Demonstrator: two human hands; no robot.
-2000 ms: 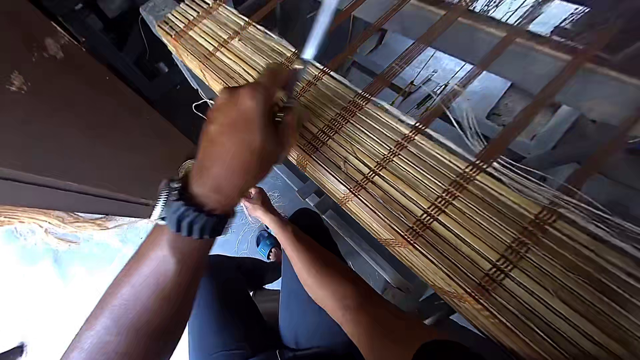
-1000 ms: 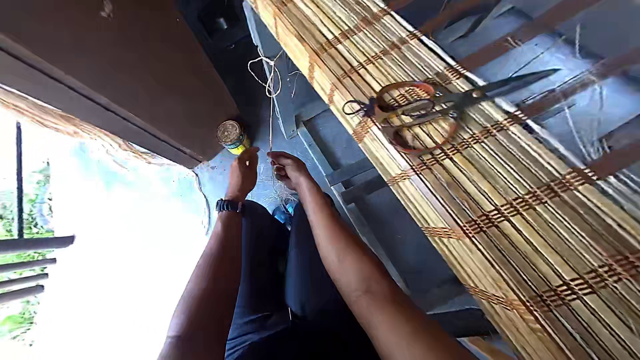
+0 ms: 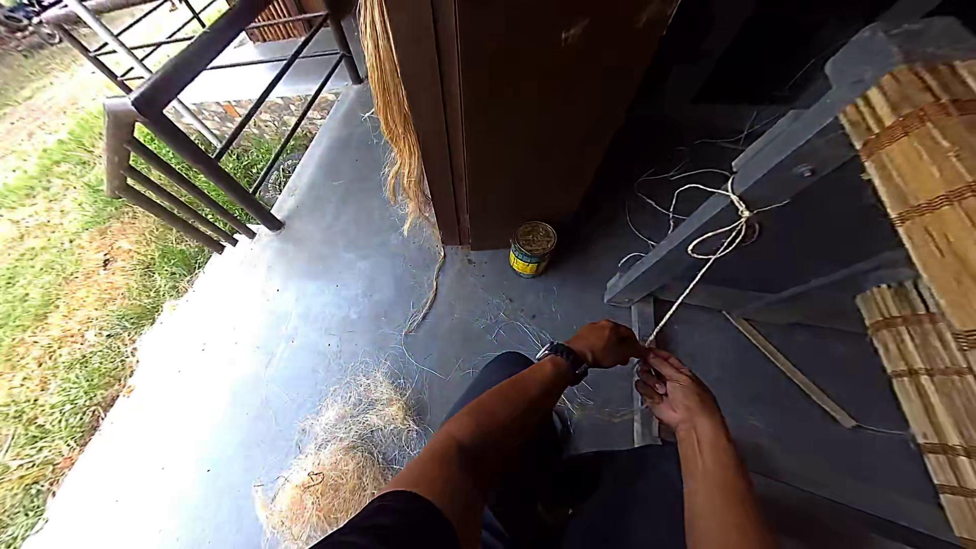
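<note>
My left hand [image 3: 610,343], with a watch at its wrist, pinches the lower end of a pale twisted cord [image 3: 686,293]. Right beside it my right hand [image 3: 675,389] grips the same cord between thumb and fingers; the fingertips of both hands meet there. From the hands the cord runs taut up to a loose looped knot at the grey wooden loom frame [image 3: 679,236]. At the right edge is a woven mat of flat natural strips [image 3: 919,175] with brown bands, and a lower part of such matting [image 3: 915,381] hangs below it.
A tin can [image 3: 532,248] stands on the grey floor by a brown cabinet [image 3: 534,114]. Long raw fibres [image 3: 400,114] hang at its left side. A tangled fibre heap [image 3: 335,465] lies lower left. A thin wooden stick [image 3: 789,370] is at right, metal railings [image 3: 198,152] upper left.
Two seconds ago my left hand was over the mat with a blurred metal tool; one second ago scissors lay on the mat and both hands were together at the cord. The view has swung left.
</note>
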